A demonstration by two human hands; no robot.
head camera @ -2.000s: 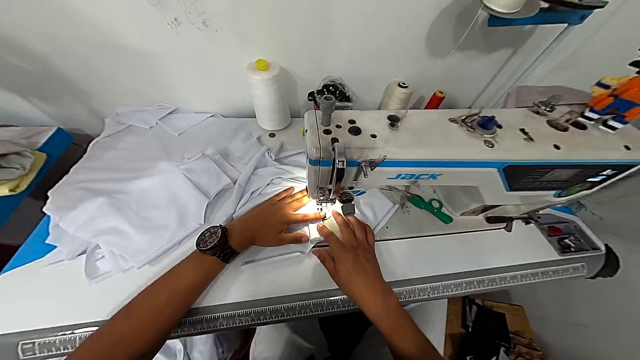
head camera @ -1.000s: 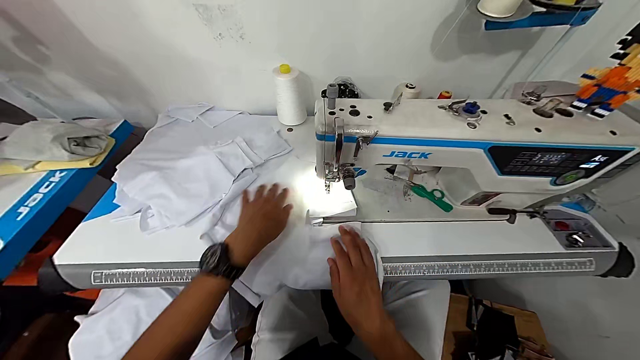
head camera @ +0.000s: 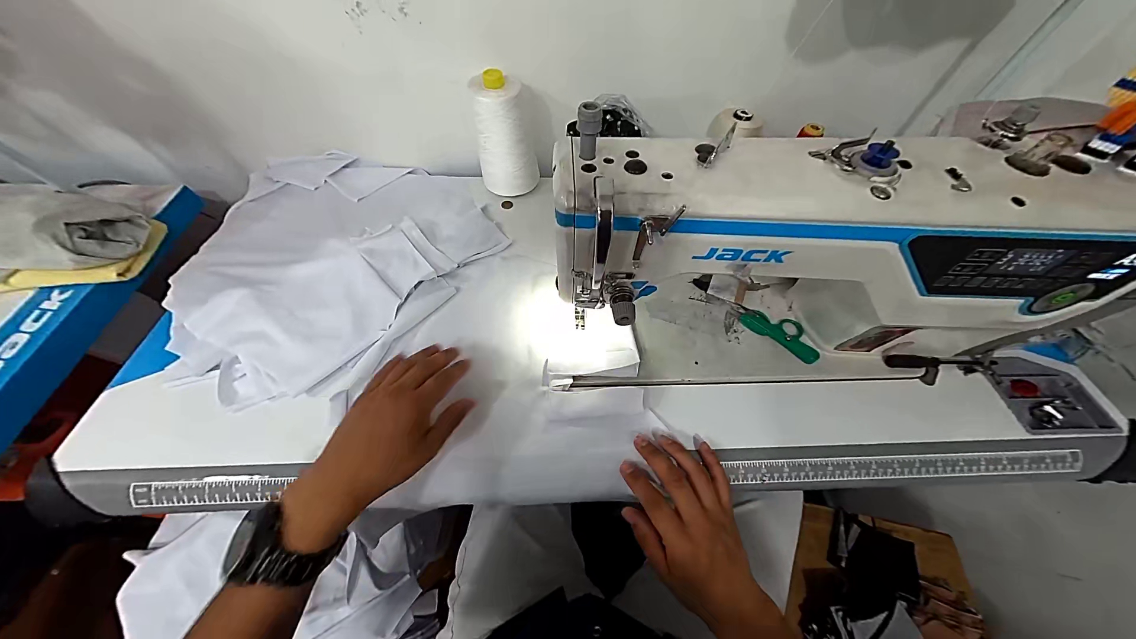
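A white fabric piece (head camera: 497,444) lies over the table's front edge and reaches up to the lit needle area of the Jack sewing machine (head camera: 799,195). Palm down and fingers spread, my left hand (head camera: 395,426) rests on the fabric's left part. My right hand (head camera: 679,506) touches its right part at the front edge, fingers apart. Under the presser foot (head camera: 581,315) the glare hides detail; a folded white strip (head camera: 595,364) shows just in front of it. A pile of white cut fabric (head camera: 284,284) lies to the left of the machine.
A white thread cone (head camera: 506,138) stands behind the fabric. Green-handled thread snips (head camera: 781,335) lie on the machine bed. A ruler strip (head camera: 905,466) runs along the front edge, and a small parts tray (head camera: 1056,395) sits at the right. More white fabric (head camera: 177,568) hangs below the table.
Both hands were close beside the needle two seconds ago; they have moved back toward the front edge and apart. The white fabric now lies spread out between them.
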